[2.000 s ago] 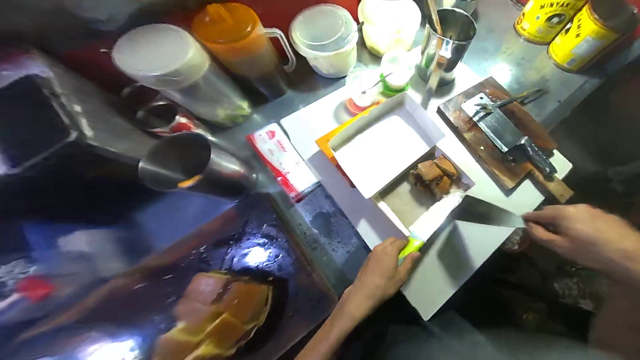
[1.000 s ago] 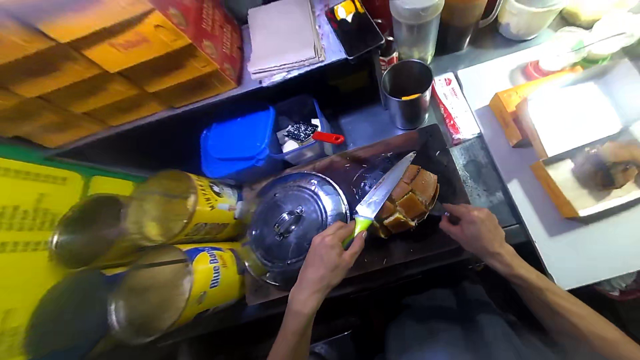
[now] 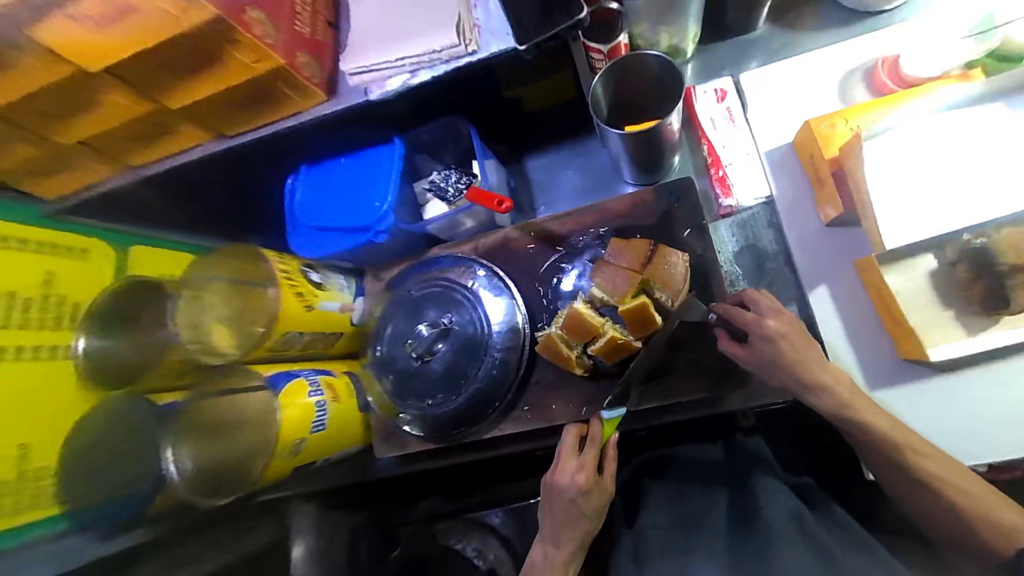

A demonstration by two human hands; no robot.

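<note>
My left hand [image 3: 578, 488], at the griddle's front edge, grips the green handle of a knife [image 3: 645, 366], whose blade slants up to the right beside the bread. In my right hand [image 3: 768, 344] is the handle of a metal spatula [image 3: 690, 309]; its blade meets the right edge of the bread pieces. Several browned pieces of filled bread [image 3: 616, 282] lie in a cluster on the dark flat griddle [image 3: 552, 240]. Left of them a round metal lid [image 3: 448, 344] rests on the griddle.
Behind the griddle are a blue-lidded plastic container [image 3: 344, 200], a red-handled brush [image 3: 488, 200] and a steel cup [image 3: 638, 120]. Yellow tins [image 3: 320, 412] lie at left, below stacked orange boxes [image 3: 160, 72]. An open food box [image 3: 896, 312] stands at right.
The view has swung from the food box to the griddle. Since the second frame, the knife has moved from across the top of the bread to its lower right side.
</note>
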